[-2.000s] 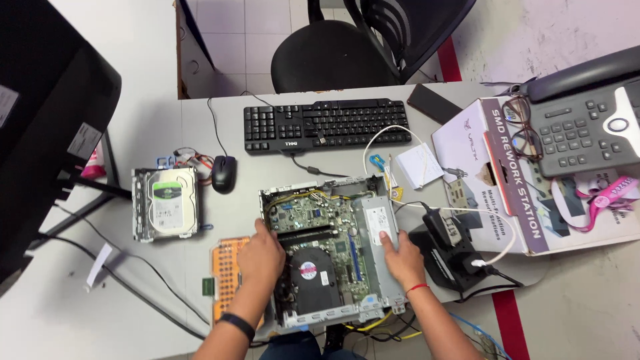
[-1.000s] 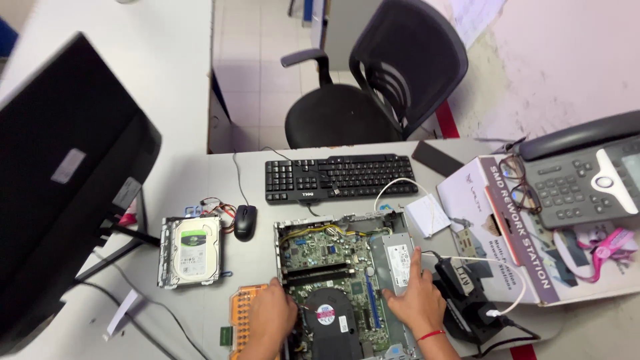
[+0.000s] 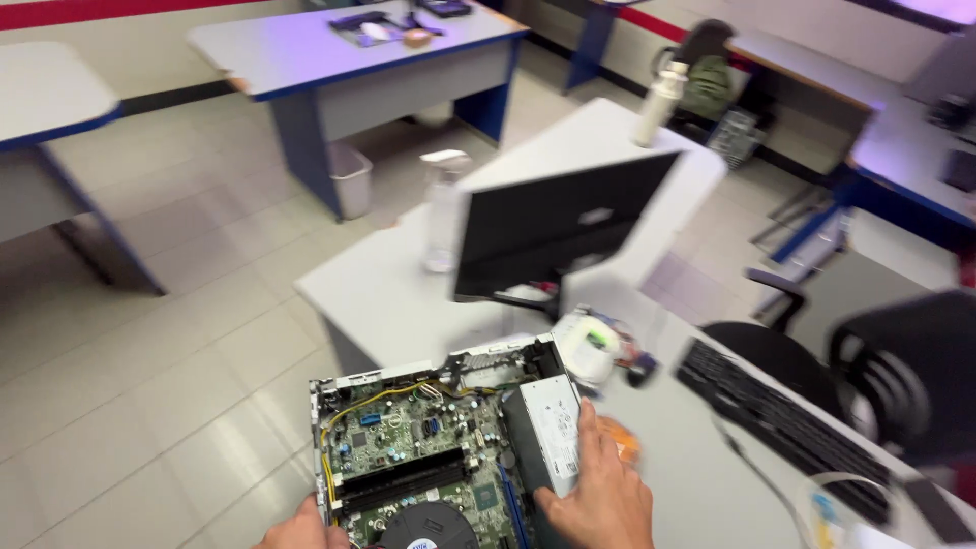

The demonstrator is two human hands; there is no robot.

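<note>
An uncovered desktop computer chassis (image 3: 404, 484) is held between my hands, off the desk's left side and partly over the floor. My left hand (image 3: 305, 528) grips its left side wall near the bottom of the view. On the right, my right hand (image 3: 602, 484) clasps the side beside the metal power supply (image 3: 550, 427), thumb on top. Inside show a green motherboard (image 3: 396, 450), a yellow cable bundle, black memory slots (image 3: 404, 476) and a round black cooling fan (image 3: 431, 528). The chassis's lower end is cut off by the frame.
Beyond the chassis stand a hard drive in its bracket (image 3: 587, 351), a mouse (image 3: 642, 369), a monitor (image 3: 564, 221) and a spray bottle (image 3: 441, 221). A keyboard (image 3: 778, 427) and black chair (image 3: 900, 374) are at right. Tiled floor (image 3: 191, 381) lies left; an orange object (image 3: 619, 441) sits by my right hand.
The view has swung widely toward the room. The chassis, which rested on the desk before the keyboard, is now held away from there in both hands.
</note>
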